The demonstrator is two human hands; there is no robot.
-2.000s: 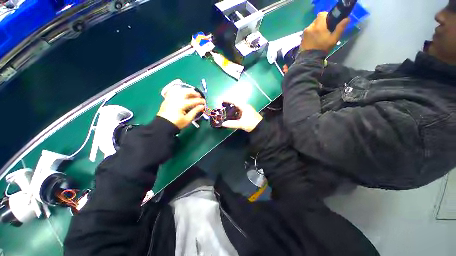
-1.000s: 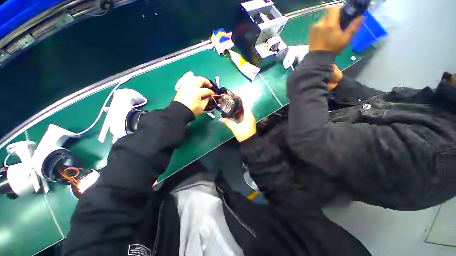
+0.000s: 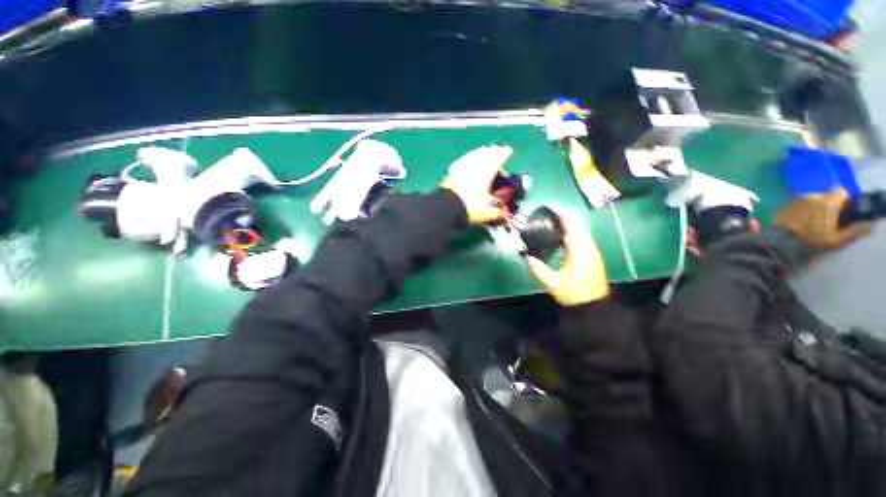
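Observation:
My right hand [image 3: 581, 267] holds a rounded black camera head [image 3: 542, 233] over the green bench, fingers around its right side. My left hand [image 3: 474, 190] is just to the left, on the white camera body [image 3: 476, 161], which it mostly covers. Red wires [image 3: 506, 199] show between the two hands, beside the black opening of the body. A small white piece [image 3: 505, 236] lies against the left of the black head. The image is blurred, so the fingertips are not clear.
White camera bodies stand left [image 3: 364, 175] and far left [image 3: 146, 206]; another has orange wires [image 3: 243, 239]. A white-black box [image 3: 667, 112] and yellow-white tube [image 3: 589, 173] are at the back right. A neighbour's hand [image 3: 814, 221] is near the blue bin [image 3: 821, 173].
The view has turned, so the bench now runs nearly level. The black head has come away from my left hand and shows its rounded side. The neighbour's raised hand is lower.

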